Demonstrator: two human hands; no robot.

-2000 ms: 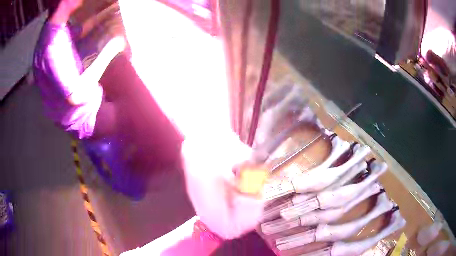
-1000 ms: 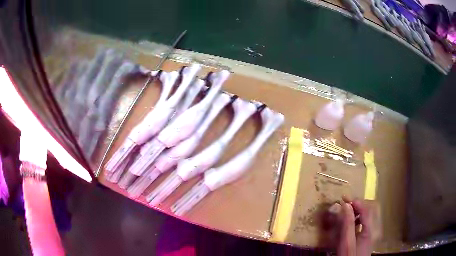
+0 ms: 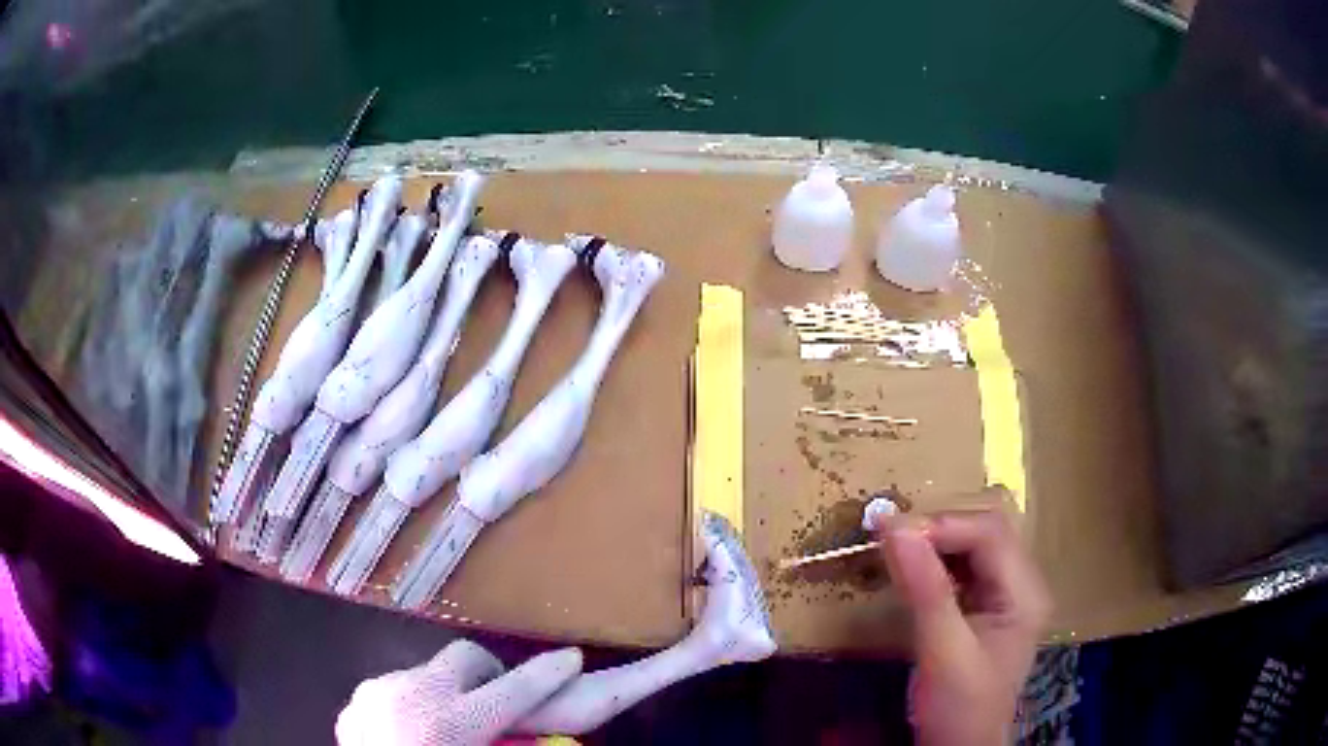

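My left hand (image 3: 455, 697), in a white knit glove, holds a pale limb-shaped part (image 3: 641, 685) at the bottom middle; its forked end points up over the left yellow strip. The part's other end is hidden by the hand and the frame edge. My bare right hand (image 3: 961, 598) pinches a thin pale stick (image 3: 835, 555) between thumb and fingers. The stick's tip points left, a little right of the part's forked end; they appear apart. A small white cap or cup (image 3: 878, 513) sits at my right fingertips on the dark-spotted cardboard (image 3: 932, 415).
Several pale limb-shaped parts (image 3: 532, 423) lie in a row at left, beside a long dark rod (image 3: 270, 313). Two squeeze bottles (image 3: 813, 222) stand behind spare sticks (image 3: 874, 331). Another stick (image 3: 859, 418) lies between yellow strips (image 3: 720, 394). Dark side panels (image 3: 1223, 321) flank the bench; a green belt (image 3: 583, 73) runs behind.
The view has turned and now centres on the bench. My gloved left hand has come in at the bottom with a limb-shaped part. The stick in my right hand now shows clearly.
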